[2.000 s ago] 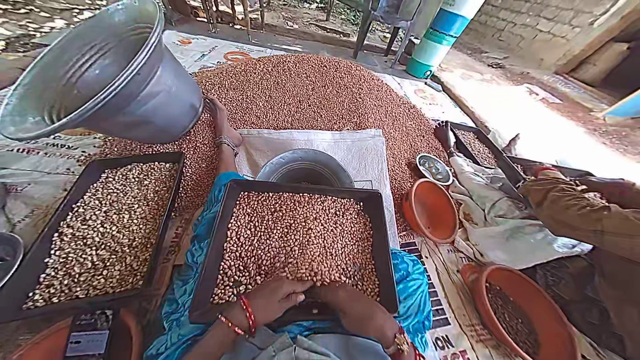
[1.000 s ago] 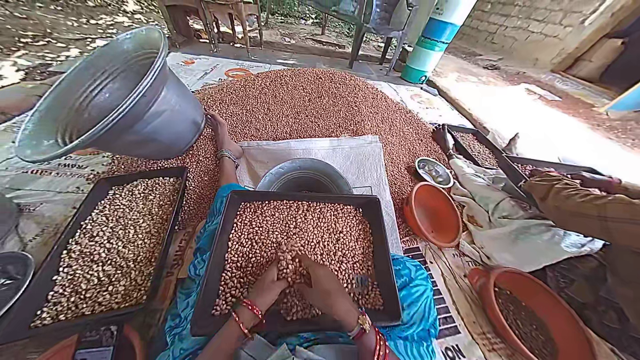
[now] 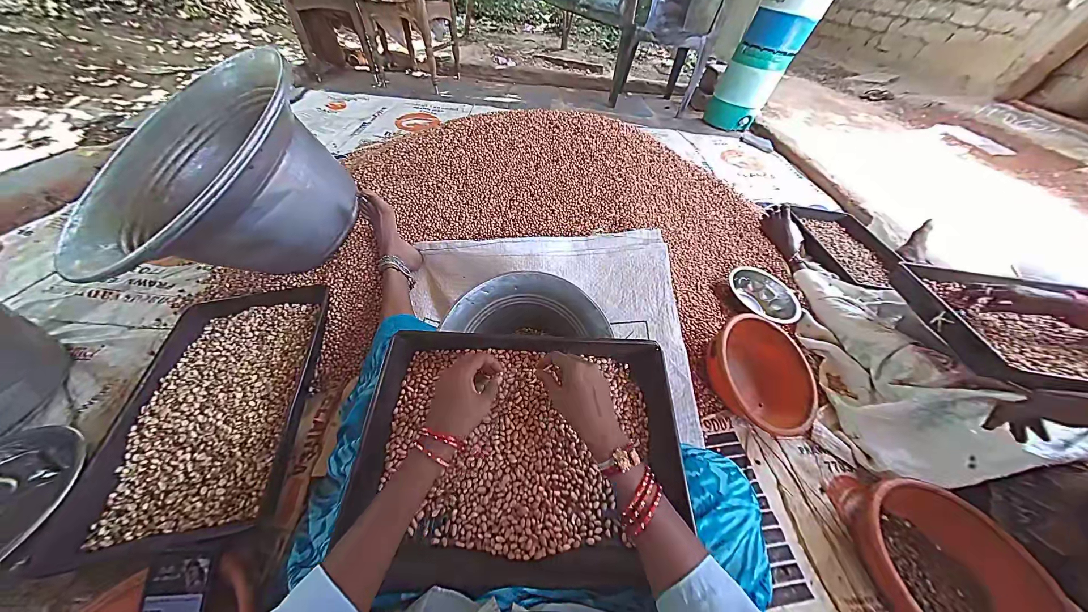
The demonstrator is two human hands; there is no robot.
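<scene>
A black rectangular tray (image 3: pixel 552 578) full of reddish-brown nuts or beans (image 3: pixel 527 459) rests on my lap. Over its far part, my left hand (image 3: pixel 465 393) has curled fingers at the nuts. To its right, my right hand (image 3: pixel 582 399) is curled the same way, a small gap between the two. Whether either holds any nuts is hidden by the fingers. Just beyond the tray stands a grey metal basin (image 3: pixel 527 302), partly covered by the tray's far edge, on a white woven sack (image 3: pixel 633 272).
A large heap of nuts (image 3: pixel 544 170) lies ahead on printed sacks. At left are a tilted metal bucket (image 3: pixel 289 187) and a tray of paler nuts (image 3: pixel 212 416). Clay bowls (image 3: pixel 765 374), a small metal bowl (image 3: pixel 763 295) and a co-worker's hand (image 3: pixel 1033 412) are at right.
Both hands were together at the tray's near edge, then near its middle around a clump of nuts. Now they are apart and farther forward. The co-worker's arms at right have moved.
</scene>
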